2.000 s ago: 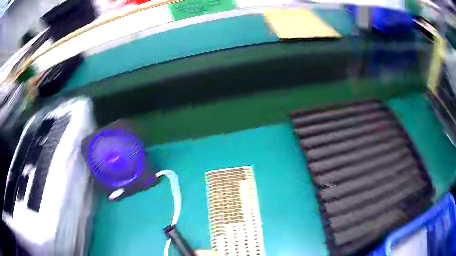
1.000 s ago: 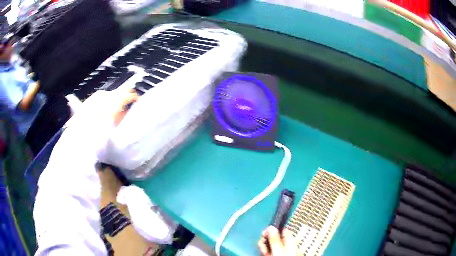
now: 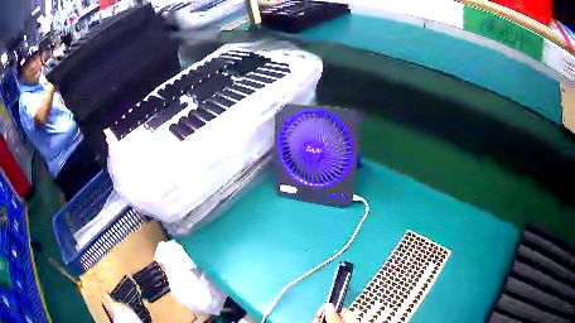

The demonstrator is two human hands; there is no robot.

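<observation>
My right hand point(image 3: 333, 315), partly cut off by the bottom edge, holds a black plastic bar point(image 3: 340, 287) upright, left of the backing sheet point(image 3: 403, 277) with its rows of small black pads. My left hand point(image 3: 118, 310) is low at the left, blurred and cut off by the bottom edge. It is at the loose black bars point(image 3: 150, 282) on the brown cardboard point(image 3: 98, 287); whether it grips one cannot be told. The film-covered stack point(image 3: 208, 158) has rows of black bars on top.
A desk fan point(image 3: 315, 151) with a white cable point(image 3: 328, 258) stands on the teal mat point(image 3: 252, 252). A black slotted tray point(image 3: 539, 277) is at the right. A white bundle point(image 3: 189, 281) hangs by the bench's left edge. A blue basket point(image 3: 66, 233) and a person in light blue point(image 3: 53, 129) are further left.
My left hand has moved from the top of the film-covered stack down to the cardboard. My right hand still holds the black bar, now lower in the picture. The fan looks sharper.
</observation>
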